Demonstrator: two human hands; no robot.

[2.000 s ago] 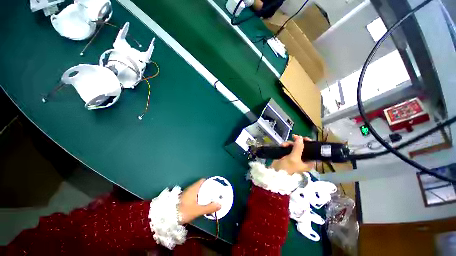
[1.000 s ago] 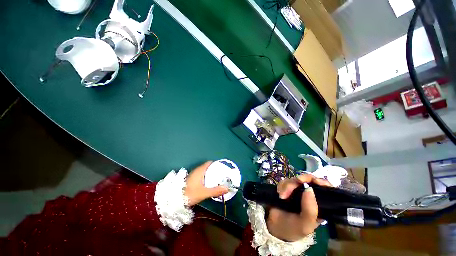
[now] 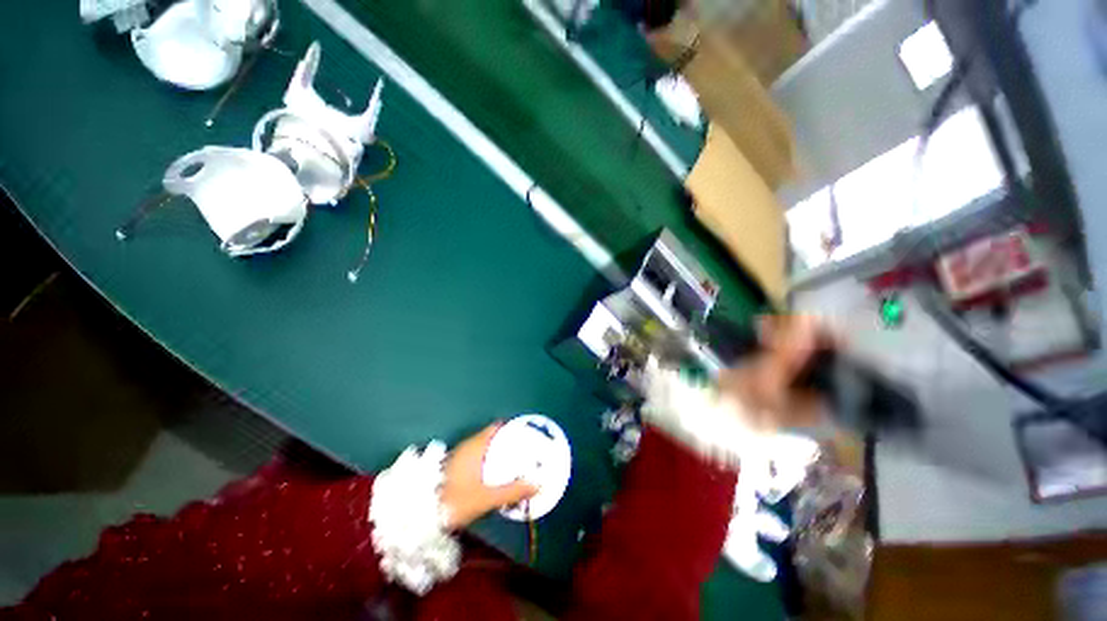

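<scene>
My left hand (image 3: pixel 475 478) holds a round white plastic housing (image 3: pixel 535 466) low over the bench's front edge, thumb on its face. Thin dark and yellowish leads hang below it. My right hand (image 3: pixel 777 370), blurred, is closed round the black electric screwdriver (image 3: pixel 868 398), right of the screw feeder (image 3: pixel 662 291). The driver's front end is smeared by motion near the feeder; whether it touches cannot be told.
White housings with leads (image 3: pixel 249 200) lie at the upper left of the green bench (image 3: pixel 401 328). The belt (image 3: pixel 486 79) and cardboard (image 3: pixel 741 212) are beyond. Motors (image 3: pixel 622 425), white shells (image 3: pixel 755 552) and a clear bag (image 3: pixel 832 522) are at right.
Since one second ago my right hand and the screwdriver have moved away from the housing, up toward the feeder. The left hand keeps its hold. The view has shifted.
</scene>
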